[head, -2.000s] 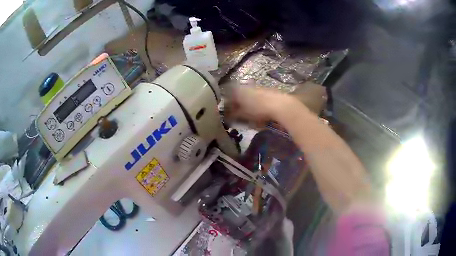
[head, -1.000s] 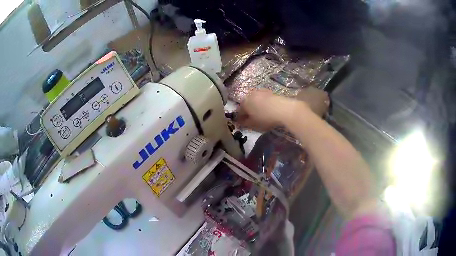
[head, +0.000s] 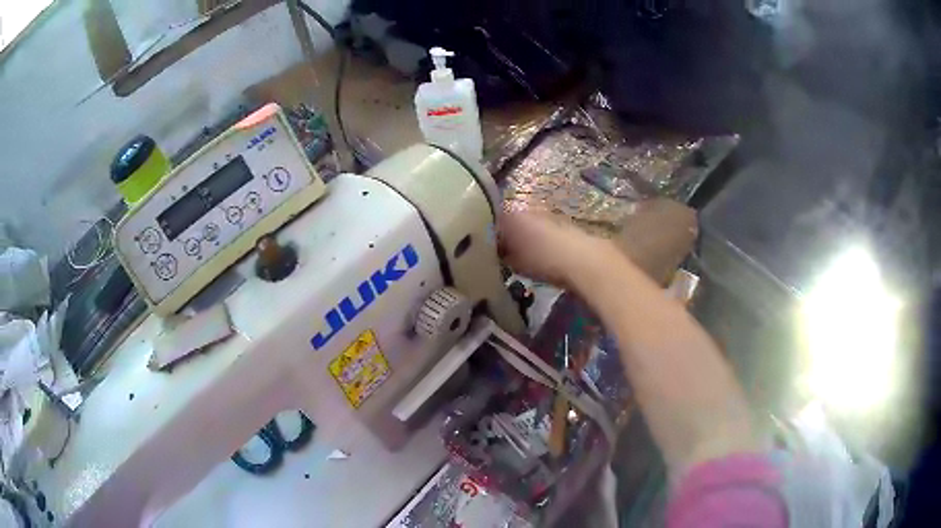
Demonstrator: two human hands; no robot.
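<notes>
The cream-white JUKI sewing machine (head: 341, 248) fills the left and middle of the view. My right hand (head: 537, 245) is at the right end of the machine head, by the handwheel side. The hand is blurred and its fingertips are hidden behind the end of the head, so I cannot tell whether it holds anything. A bare forearm and pink sleeve lead down to the lower right. The ribbed pale dial (head: 442, 312) sits on the machine's front. My left hand is not in view.
A control panel (head: 219, 211) stands on the machine's back edge. A white pump bottle (head: 450, 116) stands behind the head. A clear parts tray (head: 506, 454) with an orange-handled tool (head: 559, 427) lies right of the machine. Dark green scissor loops (head: 272, 443) lie on the bed.
The whole view has shifted, so the machine appears further right and lower. My right hand stays at the end of the machine head, with its fingers now more hidden behind it.
</notes>
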